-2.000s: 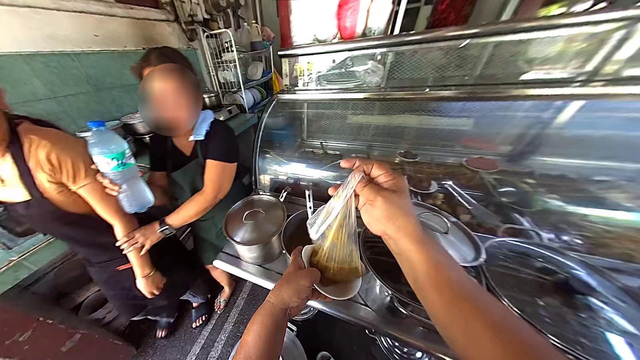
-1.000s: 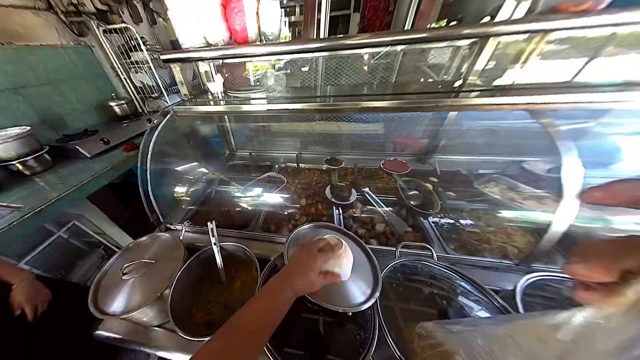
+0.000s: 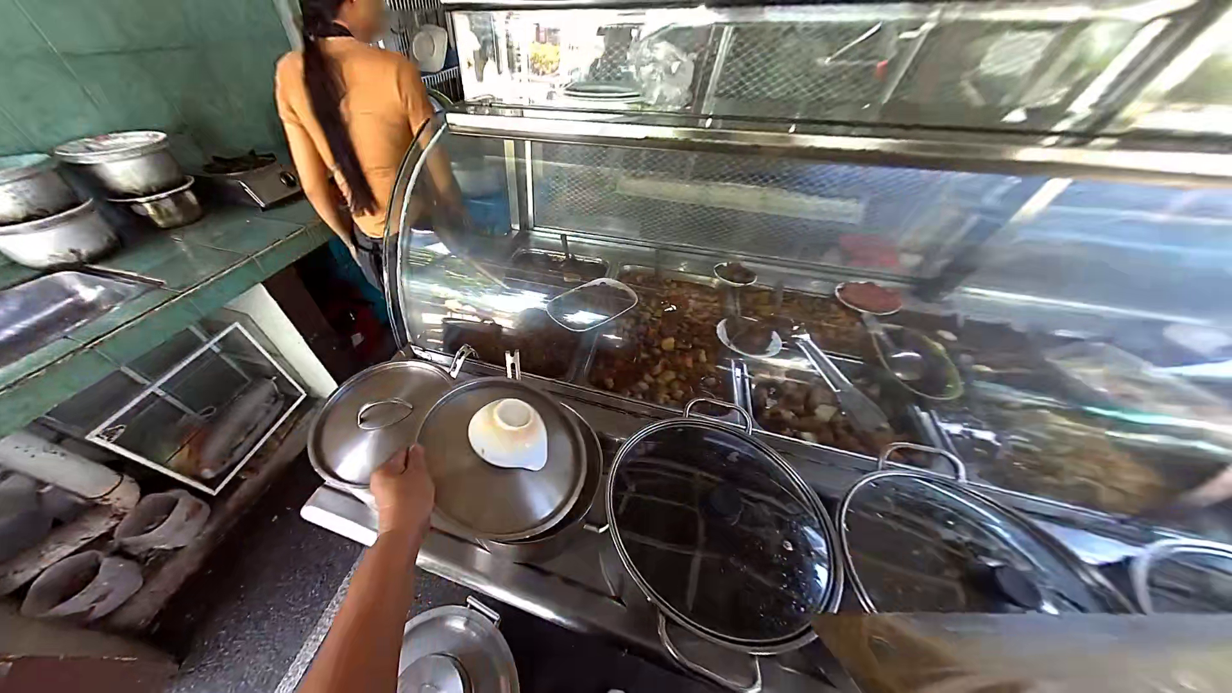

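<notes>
My left hand (image 3: 402,489) grips the left rim of a steel pot lid (image 3: 457,481). An upturned white bowl (image 3: 508,433) sits on this lid, which lies over a pot at the counter's edge. Left of it stands another lidded steel pot (image 3: 371,433). To the right, a pot with a glass lid (image 3: 722,529) has its loop handles showing, and a second glass-lidded pot (image 3: 953,544) stands beyond. My right hand is out of clear view; at the right edge there is only a blurred patch of skin whose owner I cannot tell.
Behind the pots is a curved glass display case (image 3: 664,221) with trays of cooked food (image 3: 664,346). A person (image 3: 371,125) stands at its left end. Stacked pots (image 3: 120,164) and a stove (image 3: 250,178) are on the tiled counter (image 3: 217,255). Another lidded pot (image 3: 457,645) sits low in front.
The lid and bowl have moved left, onto the pot that stood uncovered with a ladle in it. A person in an orange top now shows at the back left. The view has shifted.
</notes>
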